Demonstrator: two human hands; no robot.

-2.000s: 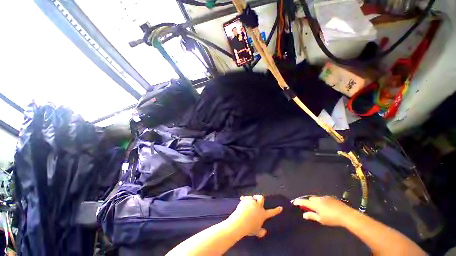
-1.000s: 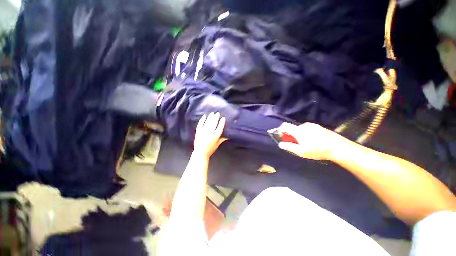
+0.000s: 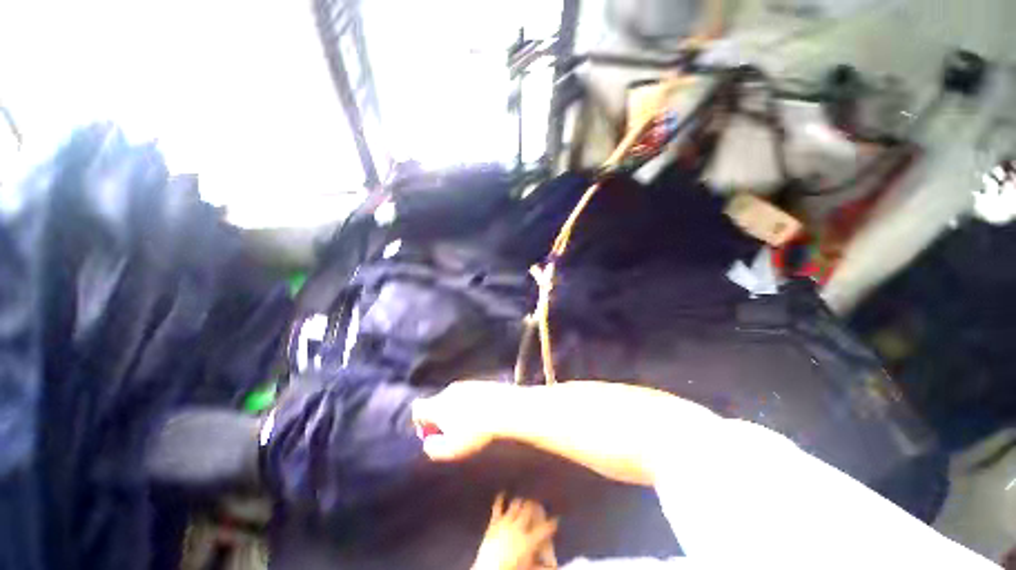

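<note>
The navy garment (image 3: 345,451) lies bunched over the left end of the pressing table. My right hand (image 3: 462,418) is closed on the steam iron, of which only a small red part (image 3: 430,428) shows at the fingers; its soleplate is hidden. The hand is at the right side of the bunched cloth. My left hand (image 3: 519,532) is at the bottom edge, partly cut off, below my right forearm, with fingers apart on dark cloth. The frame is blurred. The tan hose (image 3: 566,228) runs down behind my right wrist.
The grey padded bar (image 3: 206,445) sticks out at the left. A tall navy heap (image 3: 84,334) stands at far left. Heaped dark cloth (image 3: 657,239) lies at the back. The dark pressing pad (image 3: 724,367) extends to the right. A pale box (image 3: 763,219) and red items are by the wall.
The view has tilted up again towards the windows. My right hand has moved left over the garment with the iron, and the hose has followed. My left hand has come back off the garment's left part.
</note>
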